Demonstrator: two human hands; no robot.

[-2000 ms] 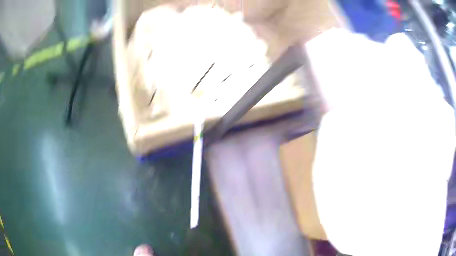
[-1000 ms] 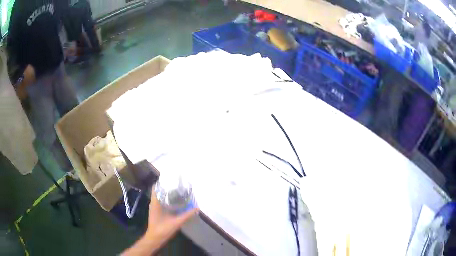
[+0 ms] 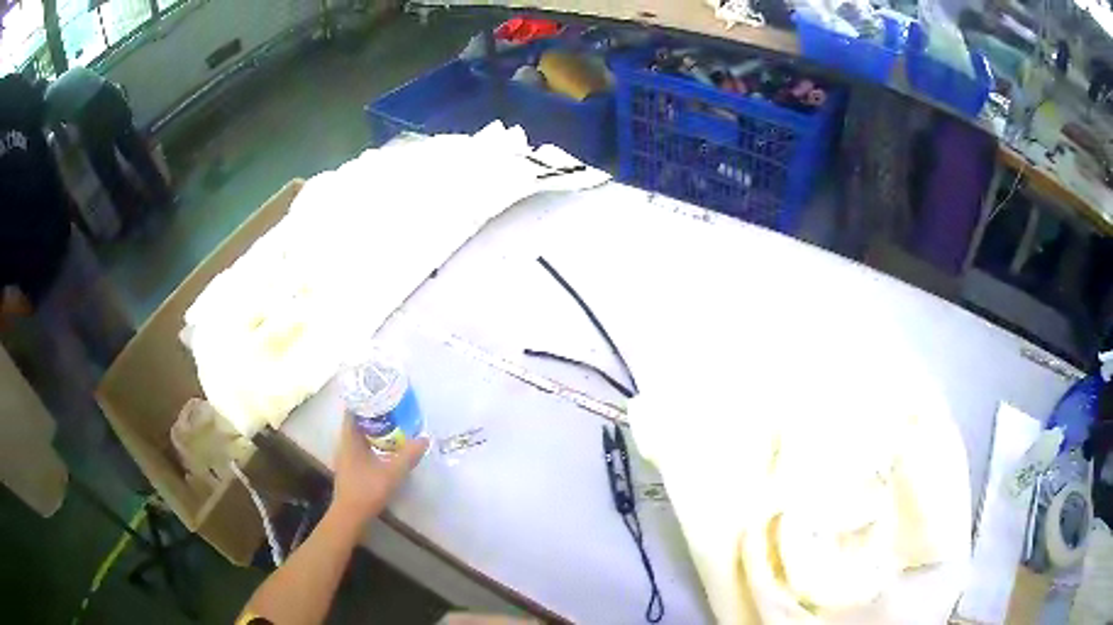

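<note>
My left hand [image 3: 370, 474] is closed around a clear plastic bottle with a blue label [image 3: 385, 409], near the table's front left edge. A large cream garment [image 3: 818, 488] lies bunched on the right of the table, with two black cords [image 3: 586, 311] reaching out from its left side. Black thread snips [image 3: 618, 470] with a loop cord lie flat beside it. A measuring tape [image 3: 537, 379] runs across the table. A cream garment pile [image 3: 305, 269] lies at the left end. My right hand is not visible; a small pale blurred shape at the bottom edge is unclear.
A cardboard carton [image 3: 232, 507] with cream cloth inside stands below the left end. A tape roll [image 3: 1067, 525] and white strip [image 3: 1003, 501] lie at the right. Blue crates [image 3: 720, 153] stand behind the table. People [image 3: 37, 220] are at the far left.
The view has swung from the carton and floor to the table. Since one second ago, the bottle in my left hand shows clearly, more upright, with its label visible. The snips lie where they were.
</note>
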